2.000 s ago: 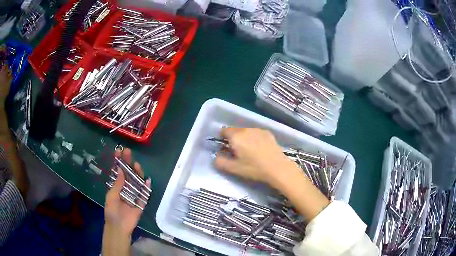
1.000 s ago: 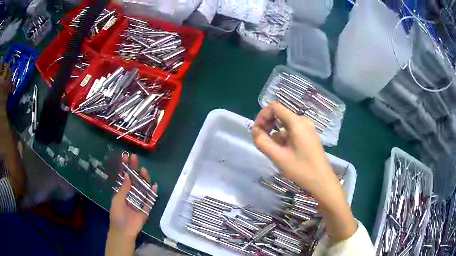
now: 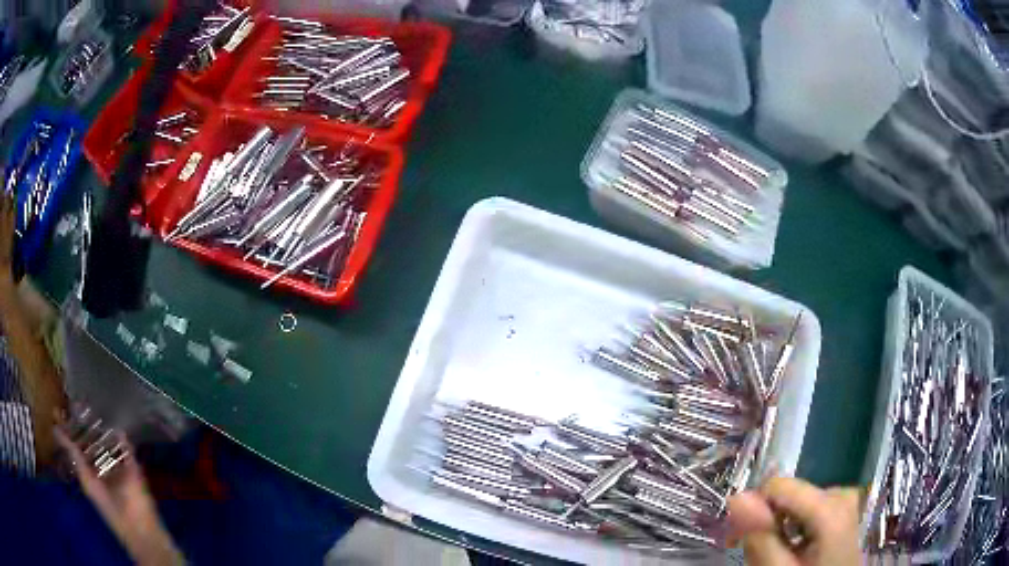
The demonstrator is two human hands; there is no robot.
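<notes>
My left hand [image 3: 124,495] is low at the left, beyond the bench edge, blurred, with several slim silver cylinders [image 3: 107,454] in it. My right hand [image 3: 805,524] is at the bottom right, over the near right corner of the white tray [image 3: 437,321], cut off by the picture's edge. Its fingers are curled; whether they hold a part I cannot tell. Silver cylinders [image 3: 481,442] lie in rows and loose heaps in the tray's near and right parts. A translucent box [image 3: 686,182] beyond the tray holds cylinders in two rows.
Red divided bins [image 3: 382,199] with loose metal parts stand at the left, beside a thick black arm [image 3: 116,265]. A small ring [image 3: 288,322] and scraps lie near the bench edge. A heaped side tray [image 3: 940,426] is at the right. Another person's arm [image 3: 33,365] is far left.
My left hand has moved left and down with its cylinders, off the bench edge. My right hand has moved from above the tray's far side down to its near right corner.
</notes>
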